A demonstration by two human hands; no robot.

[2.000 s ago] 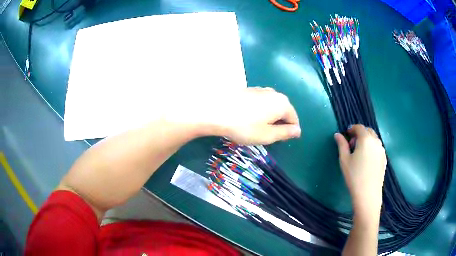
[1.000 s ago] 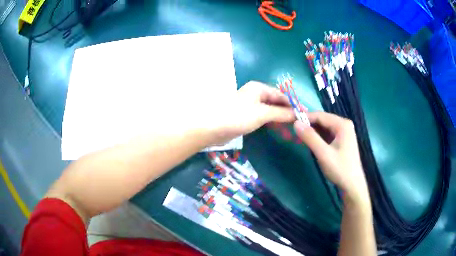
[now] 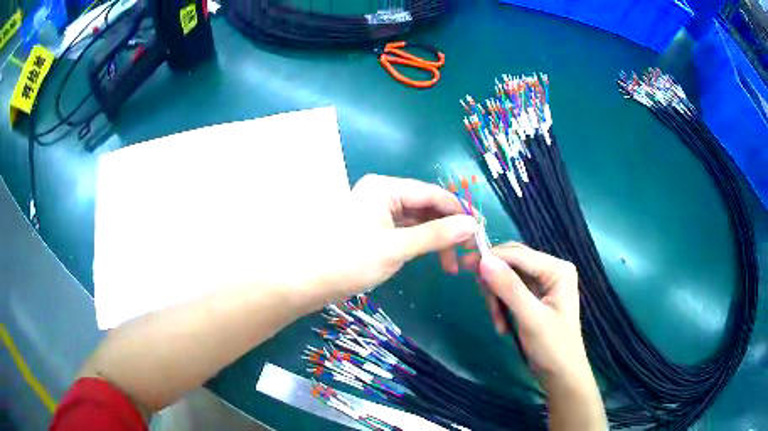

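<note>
My left hand [image 3: 413,223] pinches the coloured cores of one cable end [image 3: 468,202] between thumb and fingers. My right hand [image 3: 535,295] grips the same cable just below, at the white sleeve where the cores leave the jacket. The core tips fan upward with orange and red ferrules; the black jacket runs down behind my right hand. A bundle of black cables [image 3: 581,244] with white-sleeved, coloured ends lies just right of my hands. Another bundle [image 3: 362,345] lies below my left forearm, its ends over a silvery-white strip [image 3: 290,387].
A blank white sheet [image 3: 219,210] lies left, partly under my left forearm. Orange-handled scissors [image 3: 411,66] and a black cable coil [image 3: 328,29] lie at the far side. A black heat gun [image 3: 181,38] stands upper left by a yellow sign [image 3: 34,80]. Blue bins [image 3: 733,93] line the right edge.
From apart, my hands came together on one cable end, lifted off the bench. Since one second ago my left fingers have closed on its cores. The view has shifted, showing more of the far side.
</note>
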